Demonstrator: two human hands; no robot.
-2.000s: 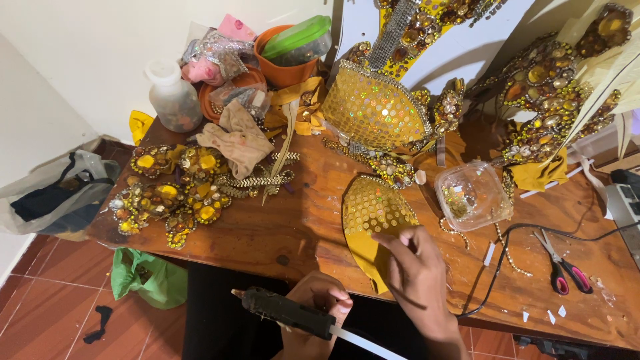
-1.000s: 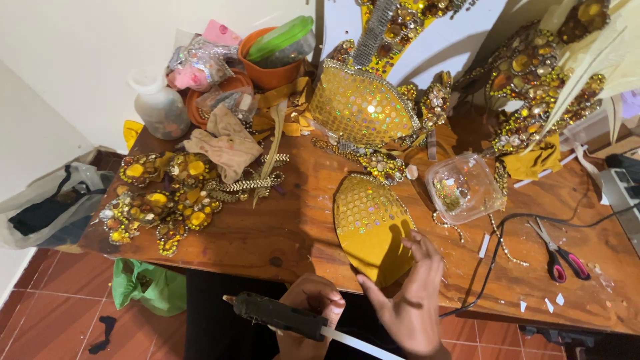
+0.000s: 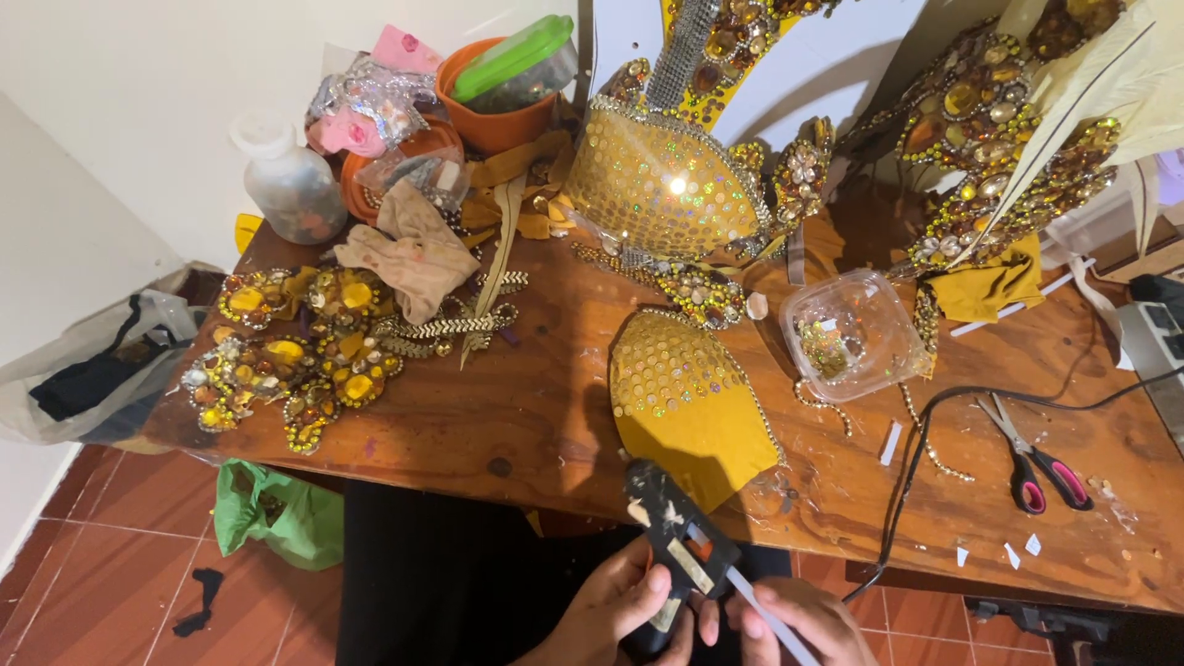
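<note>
My left hand (image 3: 615, 606) grips the handle of a black hot glue gun (image 3: 680, 532) at the table's front edge. A translucent glue stick (image 3: 772, 615) sticks out of the gun's back end, with the fingers of my right hand (image 3: 805, 620) around it. Just beyond the gun lies a yellow fabric cup piece (image 3: 698, 444), its upper part covered in round gold sequins and its edge trimmed with small beads. Behind it stands a fully sequined gold cup (image 3: 661, 180) with a rhinestone border. A clear plastic container (image 3: 856, 333) holding sequins sits to the right.
Jeweled appliqués (image 3: 296, 351) and a beige cloth (image 3: 412, 250) lie on the left. Orange pots (image 3: 499, 102) and a plastic bottle (image 3: 291, 180) stand behind them. Scissors (image 3: 1036, 458) and a black cable (image 3: 911, 462) lie on the right. A green bag (image 3: 277, 513) is on the floor.
My right hand has left the yellow cup piece and moved down to the glue stick. The glue gun has turned, its nozzle now pointing up toward the cup piece.
</note>
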